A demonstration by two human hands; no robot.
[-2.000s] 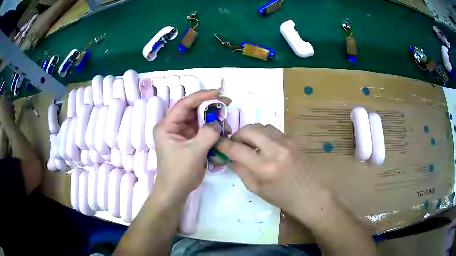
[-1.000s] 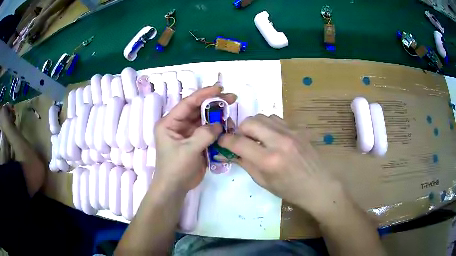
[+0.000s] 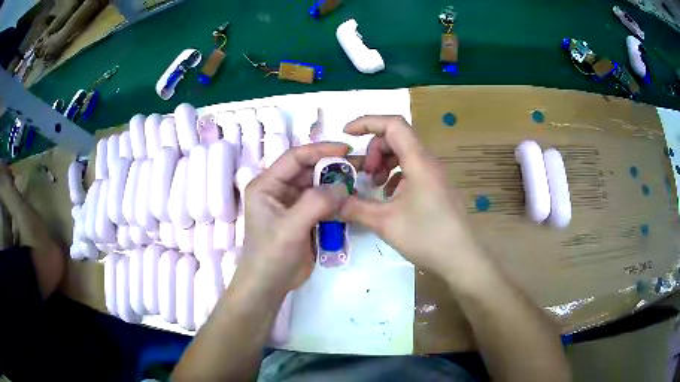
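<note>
My left hand (image 3: 279, 213) holds a pale pink housing shell (image 3: 324, 261) upright over the white sheet, open side facing me. A blue battery (image 3: 330, 236) lies in the shell's lower half. A green circuit board (image 3: 339, 181) sits in the upper half, partly hidden by my left thumb. My right hand (image 3: 414, 198) is at the shell's right side, its thumb touching near the board and its other fingers raised and bent. Whether it grips the board is hard to tell.
Stacked housings (image 3: 175, 179) fill the left of the white sheet (image 3: 373, 306). Two housings (image 3: 534, 183) lie on the brown cardboard (image 3: 477, 276). The green belt (image 3: 403, 63) carries battery-and-board assemblies (image 3: 297, 71) and an empty housing (image 3: 358, 46). Another person's arm (image 3: 33, 231) is at far left.
The green board has moved from the shell's lower end to its upper end, and the blue battery now shows below. My right hand has moved up with fingers lifted. Belt items have shifted left.
</note>
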